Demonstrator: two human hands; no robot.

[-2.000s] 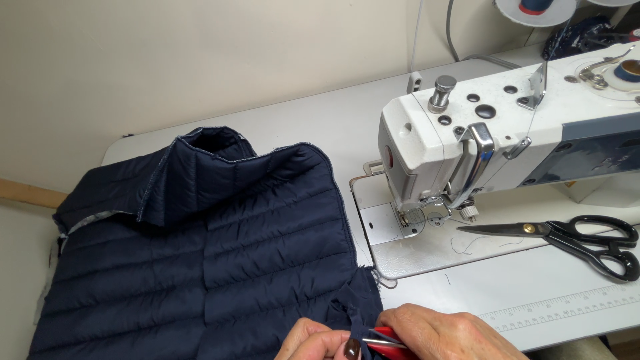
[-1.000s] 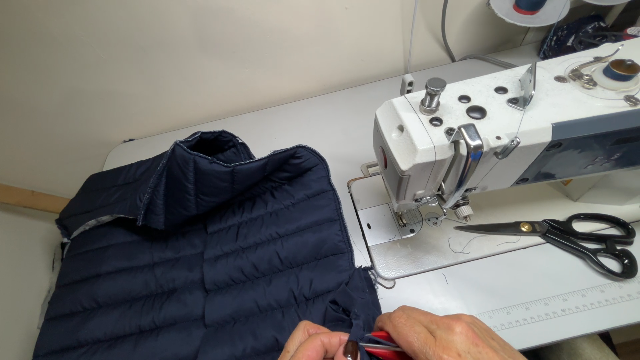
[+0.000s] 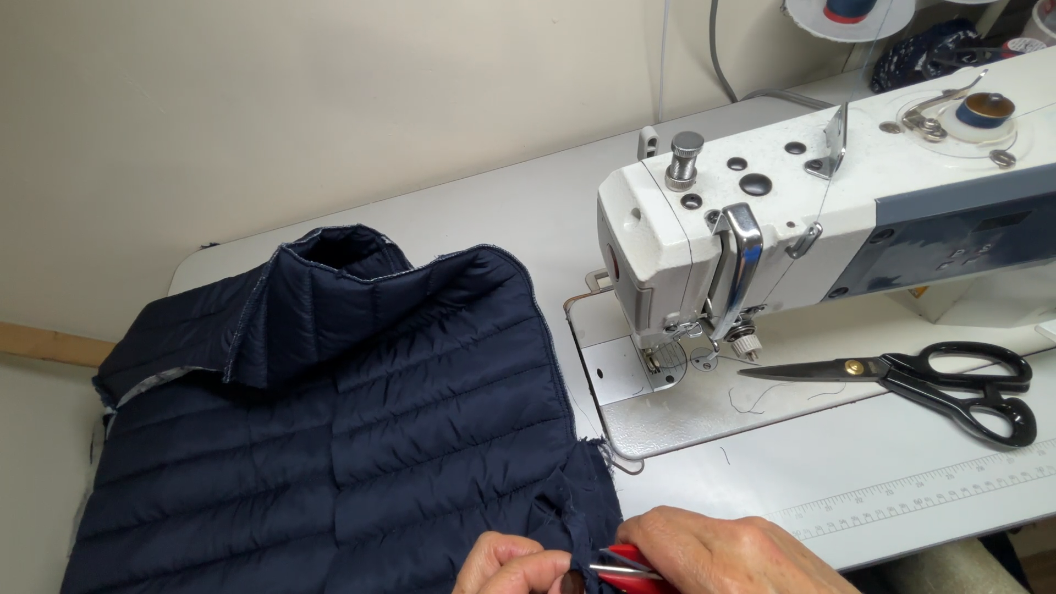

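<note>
A dark navy quilted fabric piece [image 3: 412,412], padded and stitched in channels, lies over the left part of the white table, its upper edge folded over. At the bottom of the view my left hand [image 3: 516,565] pinches a narrow navy fabric strip [image 3: 577,528] at the piece's right corner. My right hand [image 3: 726,549] is closed around a small red-handled tool [image 3: 635,569] with slim metal blades, probably thread snips, whose tips touch the strip beside my left fingers. The lower parts of both hands are cut off by the frame.
A white industrial sewing machine [image 3: 767,198] stands at the right, its needle plate beside the fabric. Black-handled fabric shears [image 3: 907,379] lie on its bed near loose thread ends. A printed ruler scale [image 3: 907,495] runs along the front edge. Thread spools [image 3: 850,12] stand at the back right.
</note>
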